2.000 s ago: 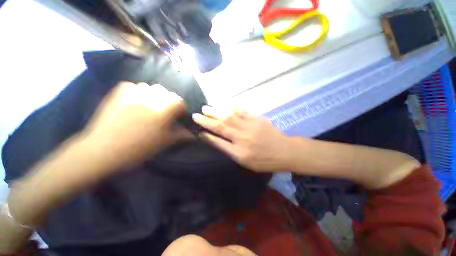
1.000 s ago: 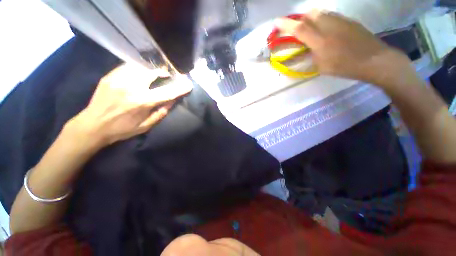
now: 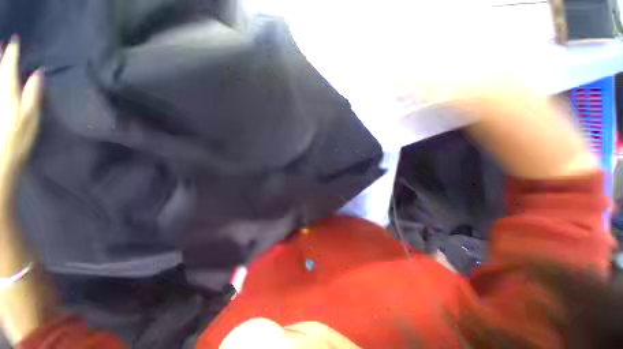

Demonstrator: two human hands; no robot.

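Note:
A large black garment piece point(image 3: 225, 102) covers the left of the table and hangs over my lap, with folds and a pointed corner at its right. My left hand point(image 3: 20, 102) is at the far left edge on the cloth, fingers apart, partly cut off by the picture's edge. My right hand point(image 3: 437, 85) is blurred and washed out by glare over the table at right. Its fingers cannot be made out, nor whether it holds anything. The needle area and the scissors do not show.
The pale table edge point(image 3: 437, 121) runs below my right hand. A dark rectangle with a brown rim point(image 3: 589, 19) lies at the top right. A blue lattice basket point(image 3: 591, 116) stands at the right. More dark cloth point(image 3: 444, 177) is below the table edge.
The view has shifted and the machine head and scissors are out of sight. My left hand has moved from beside the needle to the far left. My right hand is away from the scissor handles.

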